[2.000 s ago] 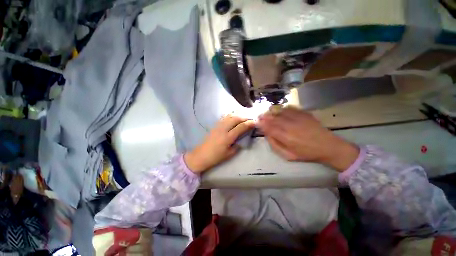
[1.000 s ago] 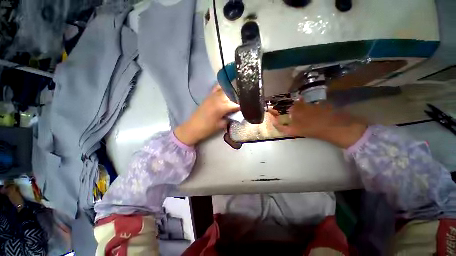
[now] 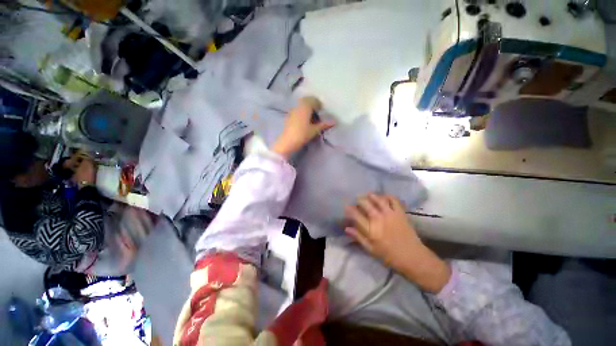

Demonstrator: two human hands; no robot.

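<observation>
A grey garment panel [image 3: 344, 179] lies at the front of the white table, left of the needle area, its lower edge at the table's front edge. My left hand [image 3: 300, 128] is at the panel's upper left, thumb and fingers close together on the cloth's edge, pinching it. My right hand [image 3: 385, 226] lies palm down on the panel's lower right, fingers slightly apart, pressing on it. The sewing machine head [image 3: 520, 54] stands right of the panel, with its needle area in bright glare. A dark grey small cut piece [image 3: 538, 124] lies on the bed right of the needle.
A stack of grey cut pieces [image 3: 202, 138] with fanned edges lies left of the panel. A person in zigzag-patterned clothing [image 3: 67, 226] sits at a neighbouring machine [image 3: 101, 128] on the left. Pale cloth [image 3: 368, 284] covers my lap.
The view has turned left. My hands have moved from the needle to the front left of the table. The panel is now away from the needle, spread under my hands.
</observation>
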